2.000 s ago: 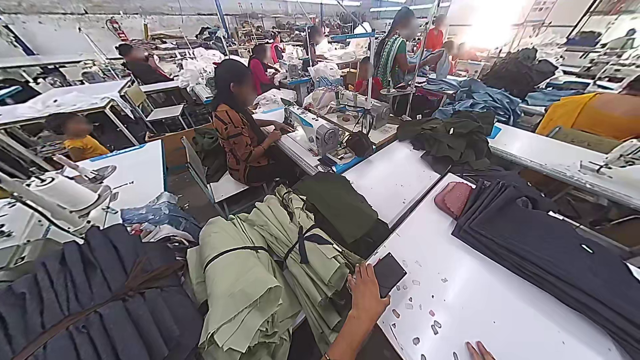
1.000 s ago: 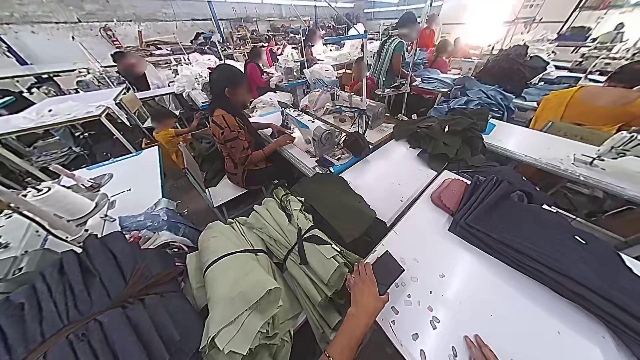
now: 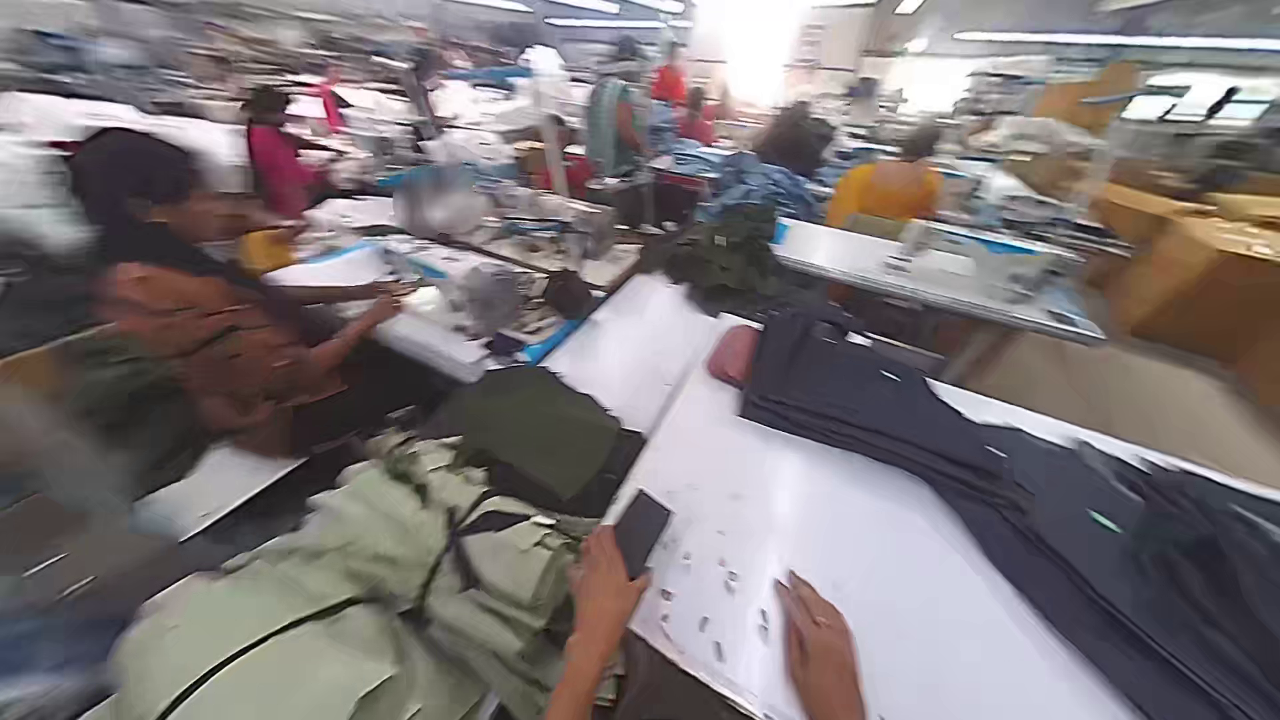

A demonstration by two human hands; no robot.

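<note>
My left hand (image 3: 605, 590) is closed around a dark flat rectangular object (image 3: 641, 530), perhaps a phone or a block, at the left edge of the white table (image 3: 800, 490). Several small pale and dark pieces (image 3: 704, 624) lie scattered on the tabletop between my hands. Beside them my right hand (image 3: 820, 640) rests on or just over the table, fingers apart, holding nothing that shows. Stacked dark trousers or cut cloth (image 3: 900, 410) spread along the table's far right side. A reddish pouch-like item (image 3: 734, 355) touches the upper end of that stack.
Tied bundles of light green cloth (image 3: 300, 620) lie left of the table, under dark green cloth (image 3: 540, 425). A seated person (image 3: 220, 330) works at the left by a sewing machine. More dark green cloth (image 3: 725, 260) lies farther back, with brown cartons (image 3: 1190, 270) at the right.
The view has swung to the right. My right hand, only partly visible at the lower edge before, now shows as far as the wrist. My left hand still holds the dark object.
</note>
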